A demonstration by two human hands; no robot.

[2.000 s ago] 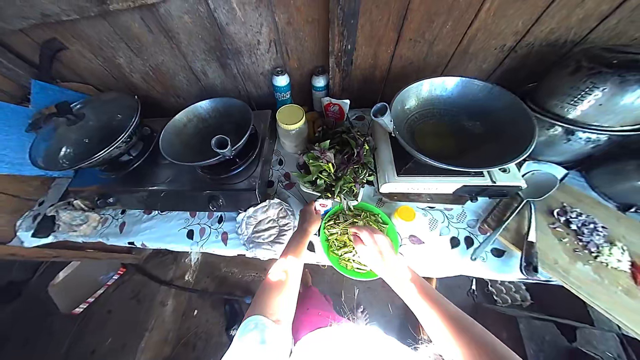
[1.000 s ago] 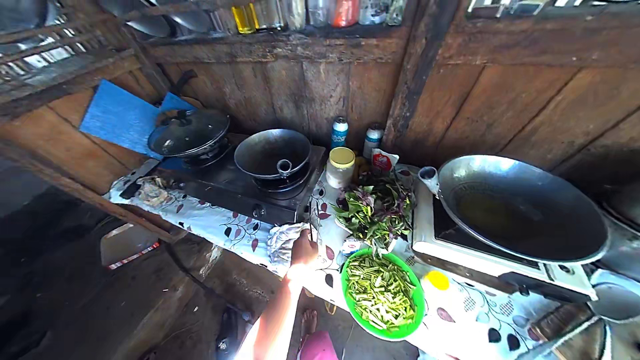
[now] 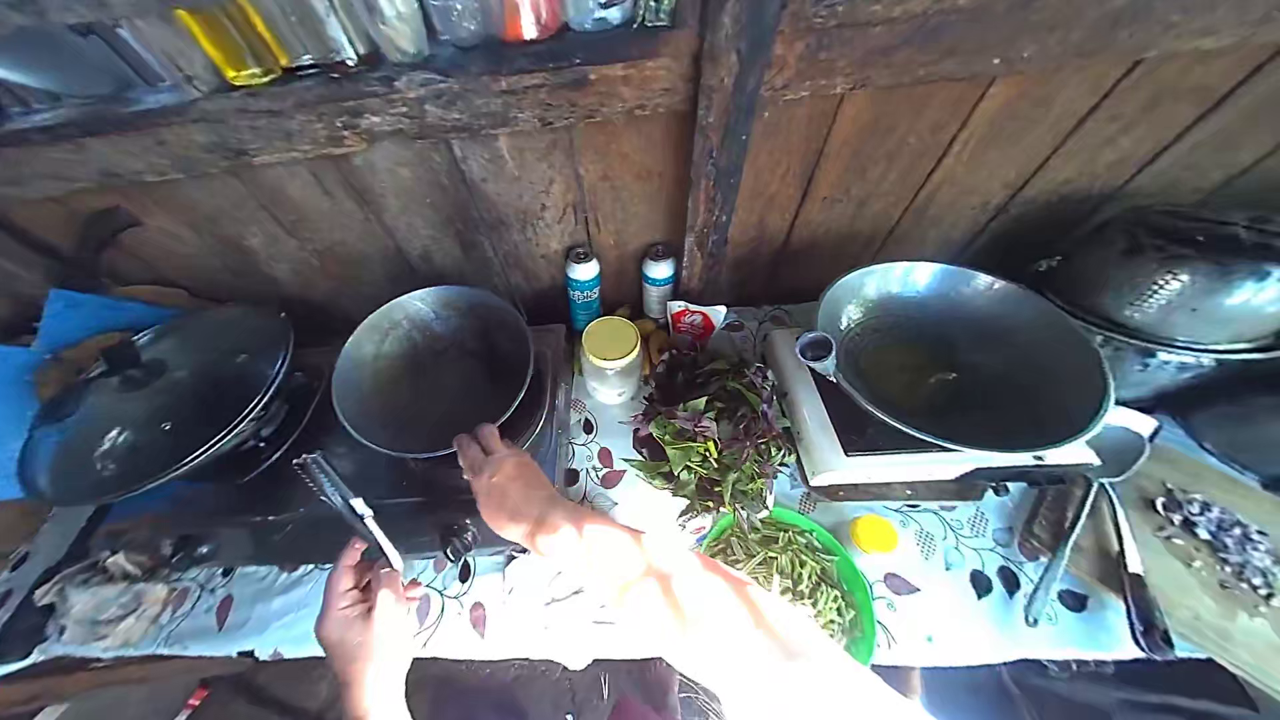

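My left hand holds a slim metal utensil with a white handle in front of the stove; its exact kind is unclear. With the fingers of my right hand I grip the front right edge of the smaller wok, where its handle is hidden. That wok is tilted over the black stove. To the right of my right hand, leafy green and purple stems lie behind a green bowl of cut green pods. My right forearm passes in front of the bowl's left side.
A lidded pan stands at left. The larger wok sits on a white portable stove. Behind the greens are a yellow-lidded jar and two spray-type cans. A ladle, knife and cutting board with chopped onion lie right.
Both hands were at the green bowl two seconds ago. My left hand now holds the slim utensil, and my right hand has come to the smaller wok's edge. The view has shifted.
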